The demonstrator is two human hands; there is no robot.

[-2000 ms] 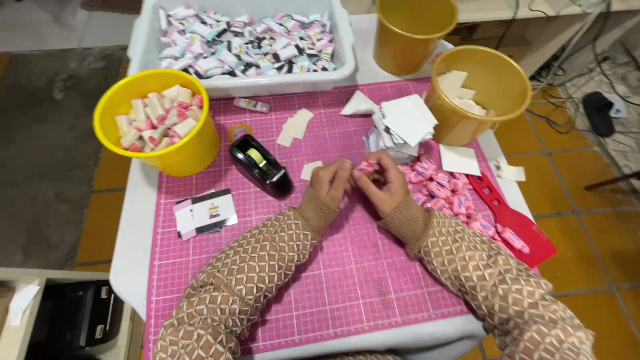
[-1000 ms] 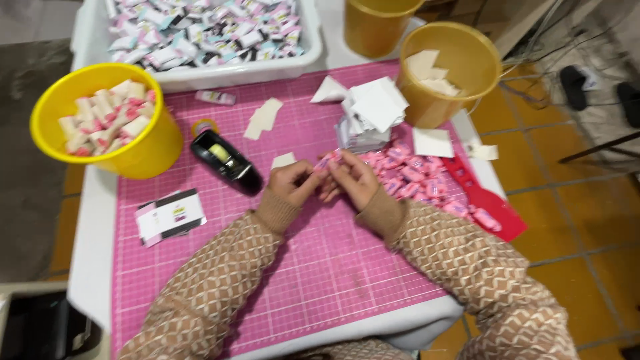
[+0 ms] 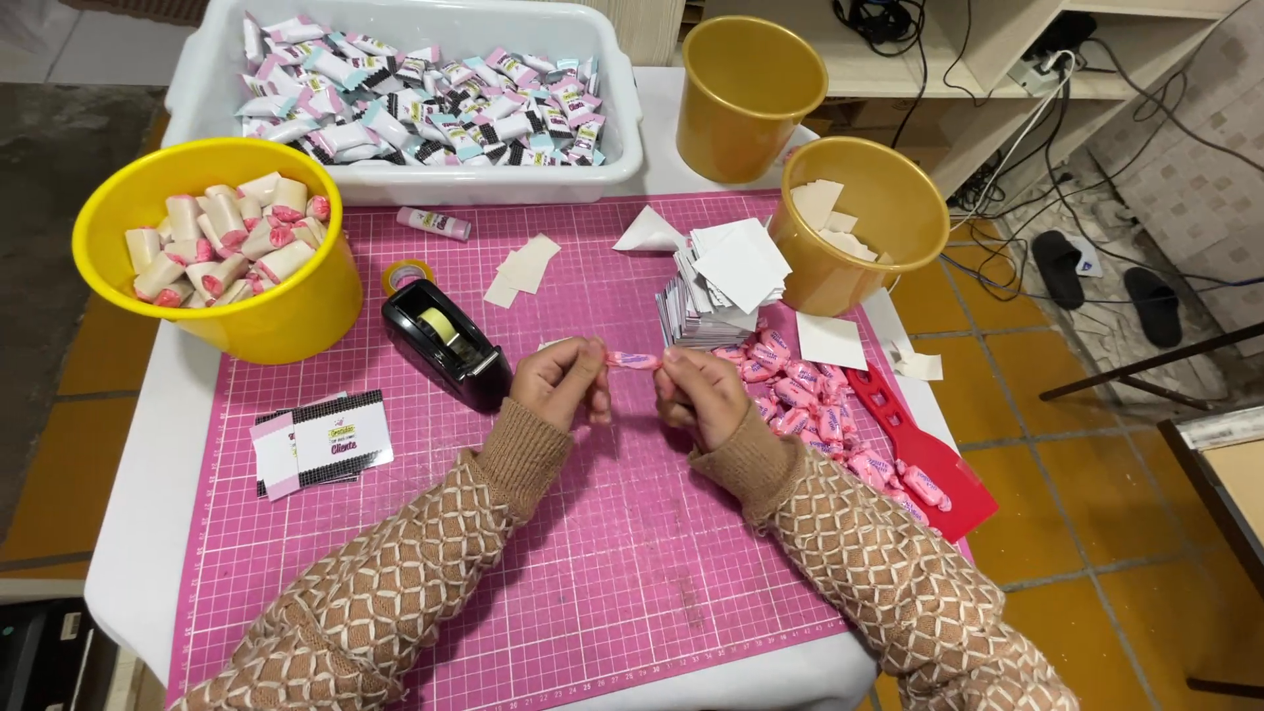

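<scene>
A pink-wrapped candy [image 3: 632, 360] is stretched between my two hands above the pink cutting mat [image 3: 612, 573]. My left hand [image 3: 563, 383] pinches one twisted end and my right hand [image 3: 703, 395] the other. Right of my right hand lies a heap of pink-wrapped candies [image 3: 800, 385], partly on a red plastic scoop [image 3: 948, 484]. Behind that hand rises a stack of paper pieces [image 3: 736, 267]. A black tape dispenser [image 3: 444, 346] with clear tape stands left of my left hand. Printed labels [image 3: 341, 434] lie at the mat's left.
A yellow bucket [image 3: 296, 321] holds paper-wrapped rolls with pink ends. At the back stands a white plastic tub [image 3: 415, 183] of wrapped sweets. Two gold buckets [image 3: 731, 138] [image 3: 859, 217] stand back right, the nearer one holding paper pieces. Cream paper slips [image 3: 523, 269] lie near the tape dispenser.
My hands have moved apart, and the pink-wrapped candy, mostly covered by my fingers before, now shows stretched between them. The view has shifted somewhat.
</scene>
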